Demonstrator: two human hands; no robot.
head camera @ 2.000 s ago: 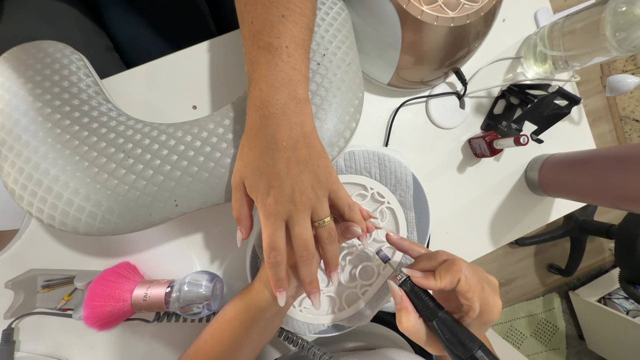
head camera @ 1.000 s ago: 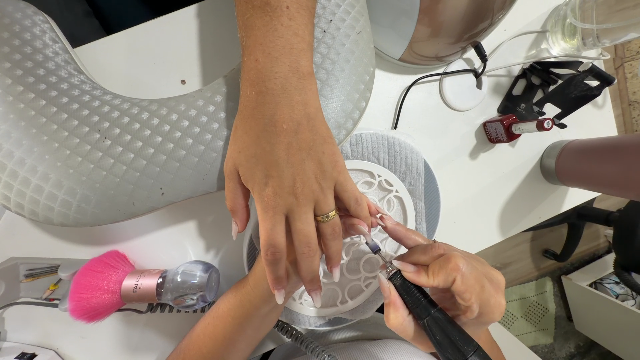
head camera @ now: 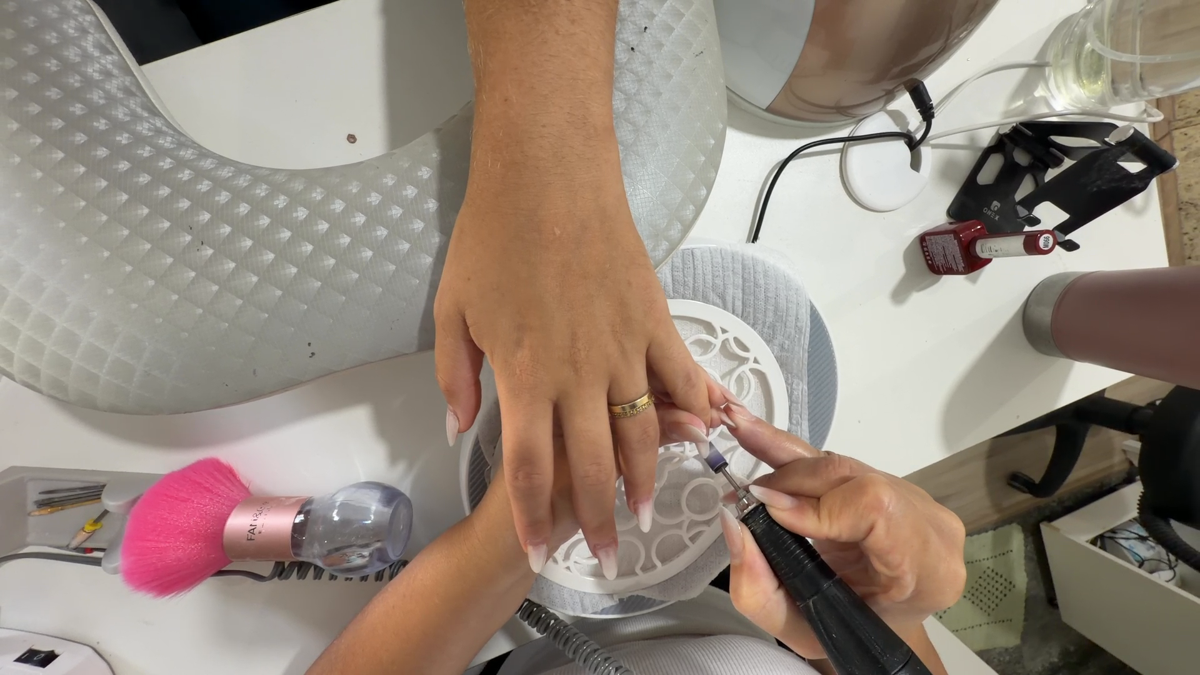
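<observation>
My right hand [head camera: 844, 525] grips a black electric nail drill [head camera: 806, 572], its sanding-band bit [head camera: 715, 459] at the little fingernail of another person's hand [head camera: 562, 300]. My left hand [head camera: 525, 506] comes from the lower left and passes beneath that hand; its fingertips show at the little finger, which they hold. The person's hand lies palm down with fingers spread, a gold ring [head camera: 631, 405] on one finger and long pale nails. Below the hands is a round white dust collector with a patterned grille [head camera: 698, 497] and a grey ribbed cloth [head camera: 769, 291].
A quilted silver armrest [head camera: 234, 244] spans the upper left. A pink brush [head camera: 187, 525] lies beside a tray of drill bits [head camera: 56, 506]. At right are a red polish bottle [head camera: 954, 248], a black stand [head camera: 1031, 178], a pink tumbler [head camera: 1125, 323] and cables; a nail lamp [head camera: 862, 56] stands above.
My right hand still holds the drill near the little finger, and my left hand stays under the person's hand. The bit sits a little nearer the nail than two seconds ago.
</observation>
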